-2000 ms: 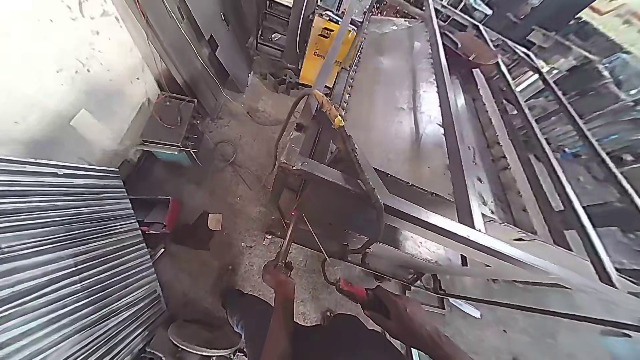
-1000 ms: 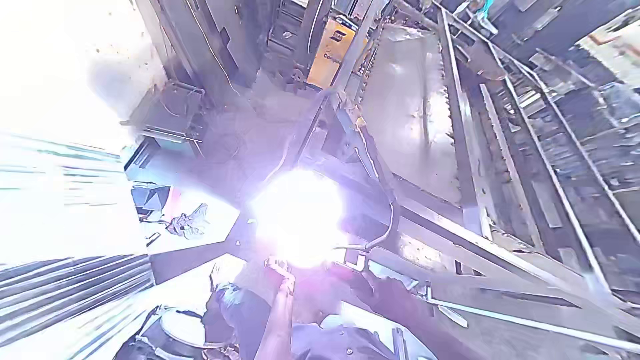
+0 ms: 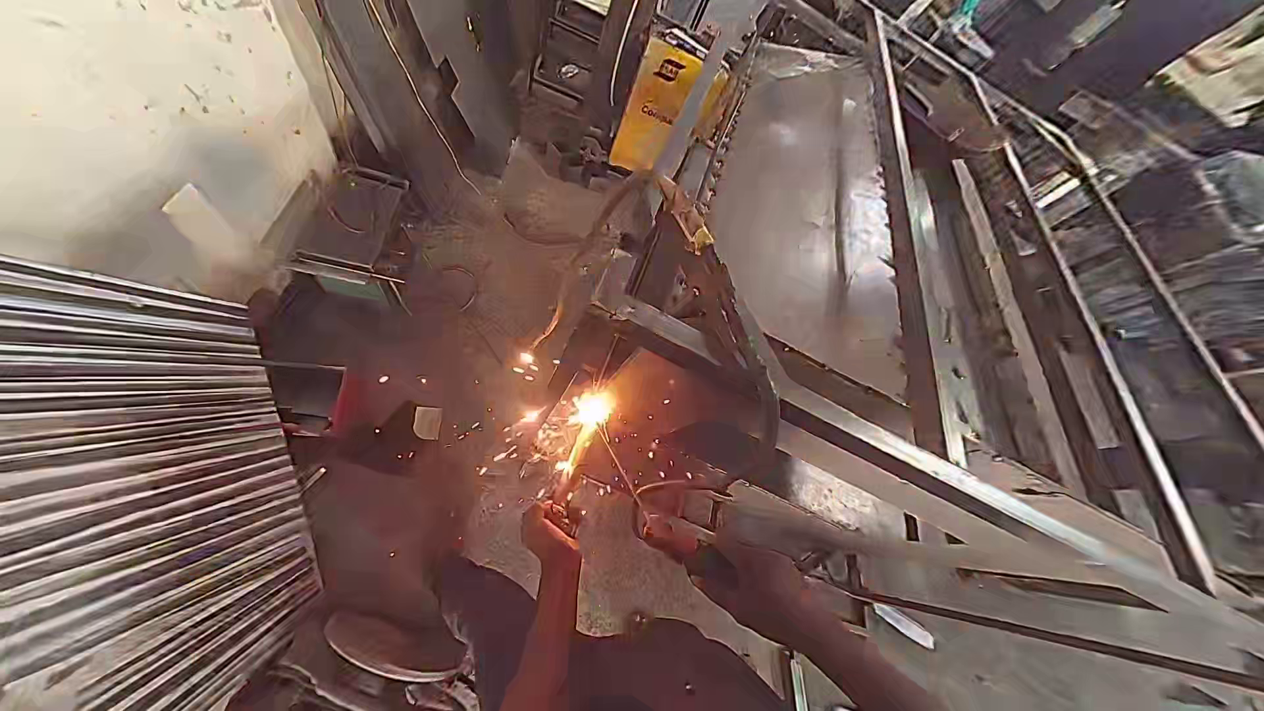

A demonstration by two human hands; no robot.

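Observation:
My left hand [image 3: 551, 533], at lower centre, is closed around a short metal piece [image 3: 575, 464], which points up to a bright welding arc [image 3: 592, 408]. To its right, my right hand [image 3: 681, 541] grips an electrode holder [image 3: 657, 528] with a thin welding electrode [image 3: 622, 462] running up and left to the arc. Sparks spray around the arc and down to its left. Just above and right of the arc lies the corner of a steel frame [image 3: 681, 331]. Glare hides the contact between electrode and metal.
Stacked ribbed metal lengths [image 3: 128, 474] fill the left side. A yellow welding machine [image 3: 657, 104] stands at the top. A cable [image 3: 760, 365] loops over the frame. Long steel bars [image 3: 918, 474] run rightward beside a large metal sheet [image 3: 810, 217]. A round stool seat [image 3: 390, 647] is at lower left.
Two seconds ago there was only a small red glow at the metal piece's tip. A large white flare one second ago has given way to a smaller orange arc with flying sparks.

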